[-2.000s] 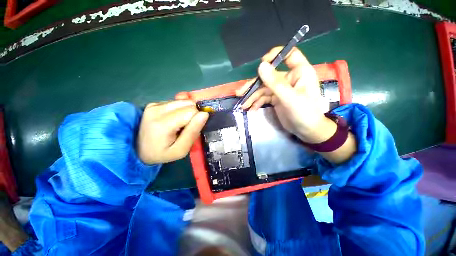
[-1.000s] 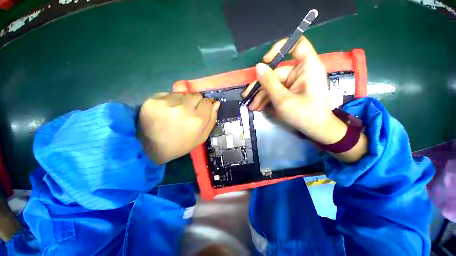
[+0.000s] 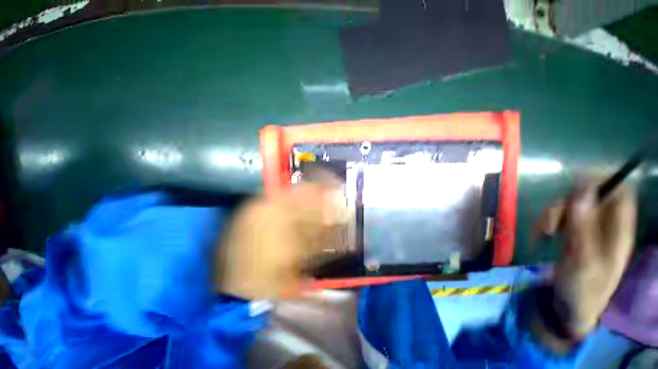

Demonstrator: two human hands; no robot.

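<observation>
The open tablet assembly (image 3: pixel 426 216) lies inside the red foam tray (image 3: pixel 389 128) on the green bench. Its large silver plate fills the middle and right. A small amber-gold piece (image 3: pixel 306 156) shows at the upper left corner. My left hand (image 3: pixel 288 234), blurred, is over the tray's left end and hides much of the mainboard; whether it holds anything cannot be seen. My right hand (image 3: pixel 595 245), also blurred, is to the right of the tray, away from the tablet. It holds the dark tweezers (image 3: pixel 624 175), which point up and right.
Black adhesive sheets (image 3: pixel 429 50) lie on the bench (image 3: pixel 180 94) beyond the tray. A faint pale film (image 3: pixel 325 88) is beside them. The chipped bench edge (image 3: pixel 613 47) shows at the top right. Purple cloth (image 3: pixel 638 303) is at the lower right.
My right hand has moved off the tablet to the right with the tweezers. My left hand has moved down and right over the board. The tray sits straighter and lower in view.
</observation>
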